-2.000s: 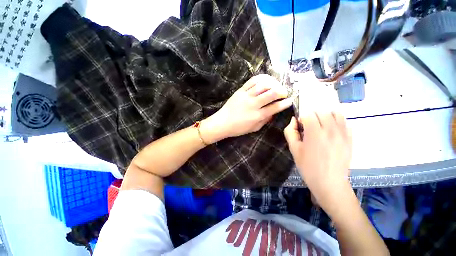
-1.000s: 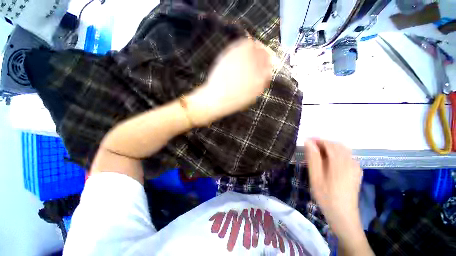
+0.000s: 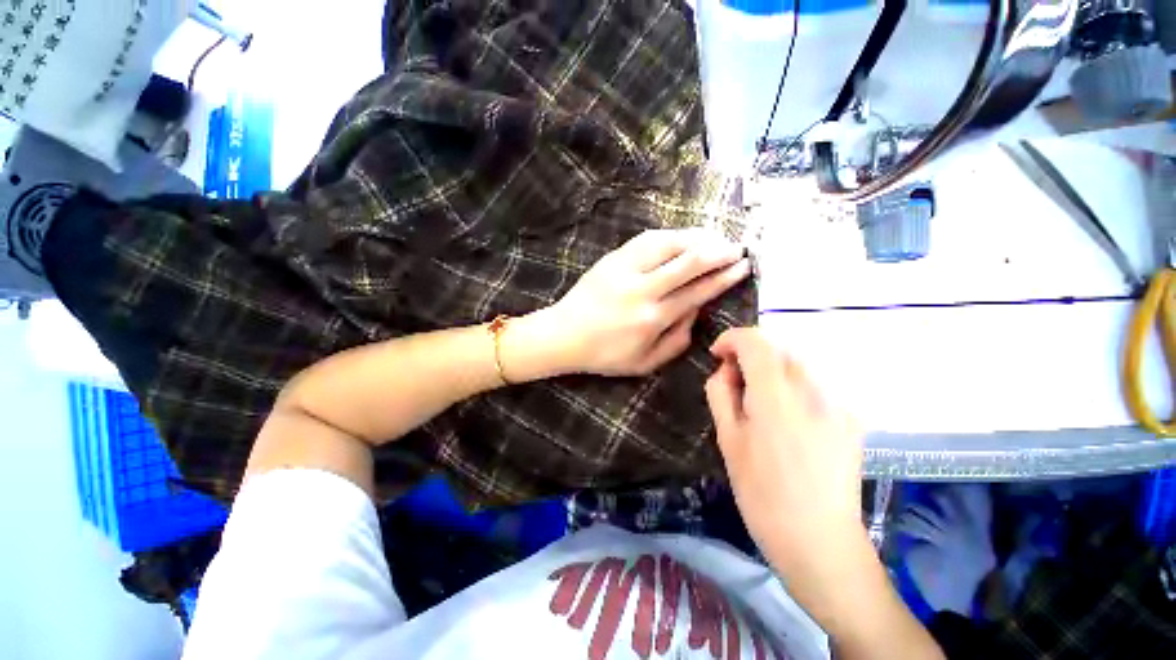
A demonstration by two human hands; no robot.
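Observation:
The dark brown plaid garment (image 3: pixel 426 245) lies bunched and spread left of the sewing machine, its right edge beside the needle area. My left hand (image 3: pixel 645 303) lies on the cloth with fingertips pressing its edge near the presser foot (image 3: pixel 825 168). My right hand (image 3: pixel 780 413) is just below, with thumb and index finger pinched together at the garment's right edge. The fold between those fingertips is too small to see clearly. The white machine head (image 3: pixel 813 65) stands at the upper right with a dark thread running down.
A grey knurled cylinder (image 3: pixel 898 226) sits right of the needle. Slim metal tweezers (image 3: pixel 1077 206) and a yellow scissors handle (image 3: pixel 1148 355) lie at far right. A grey vented box (image 3: pixel 39 219) is at left. A blue basket (image 3: pixel 142 464) stands below left.
My left hand has come down flat by the needle. My right hand has moved up and left from the table's front edge to the garment's edge. The garment has shifted slightly left.

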